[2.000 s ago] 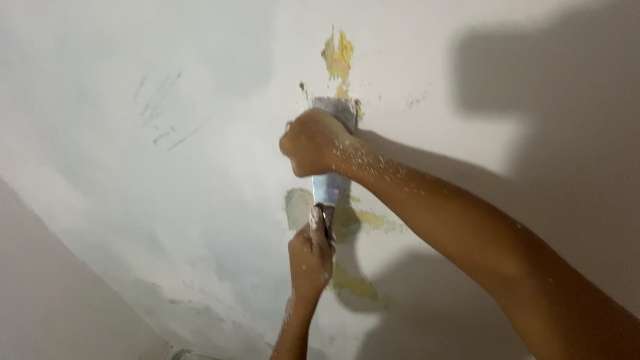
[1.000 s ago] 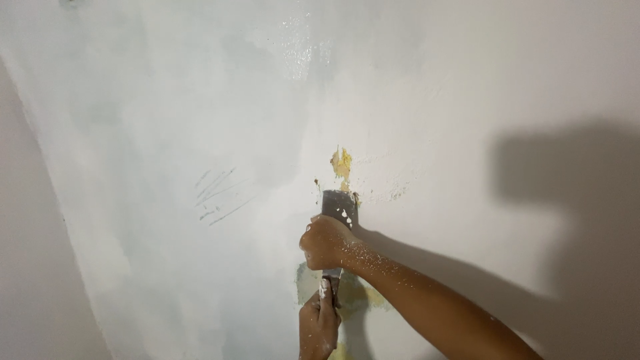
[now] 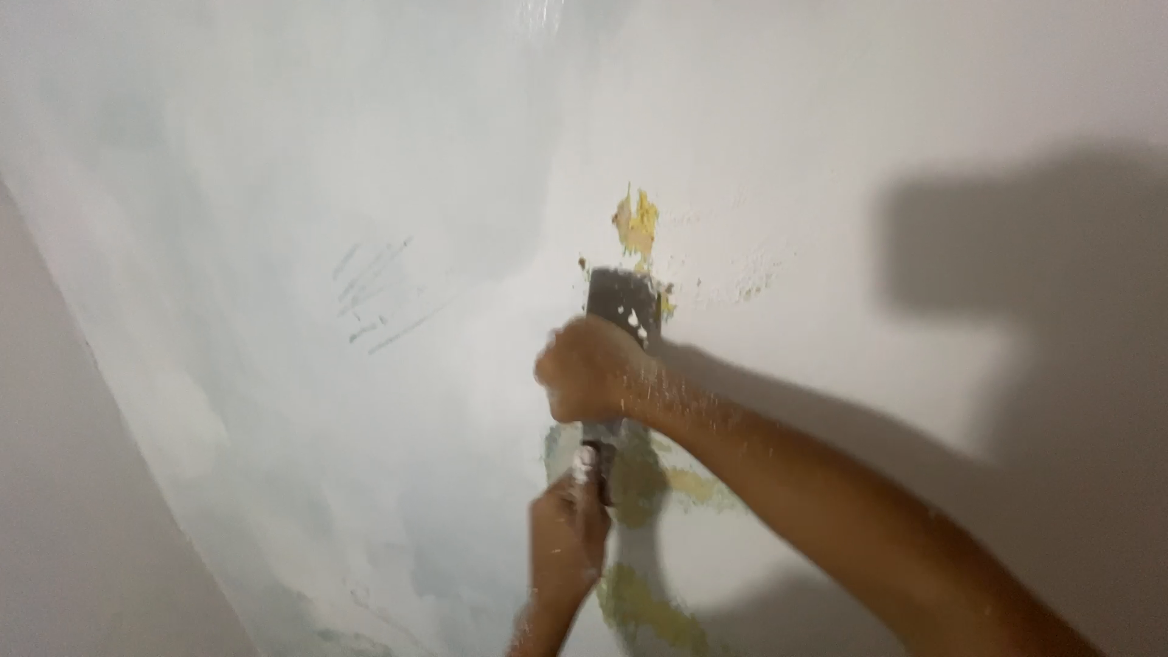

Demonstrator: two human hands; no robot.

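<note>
A wide-bladed scraper [image 3: 622, 297] with a dark metal blade lies against the painted wall [image 3: 456, 164], its edge pointing up. White flecks stick to the blade. My right hand [image 3: 593, 370], dusted with white specks, is closed around the upper part of the tool just below the blade edge. Lower down, my left hand [image 3: 568, 538] grips its handle. Just above the edge, a patch of bared yellow and tan wall [image 3: 636, 222] shows ragged borders. Fingers of both hands are partly hidden.
More yellow-green bared patches [image 3: 652, 611] lie below and right of the hands. Dark scratch marks [image 3: 374, 297] cross the wall at left. A slanting edge where another surface [image 3: 82, 456] meets the wall runs down the left side. Shadows fall at right.
The view has shifted, moving the yellow patch lower in the frame than two seconds ago. Both hands keep their hold on the scraper, whose dark blade shows more than two seconds ago.
</note>
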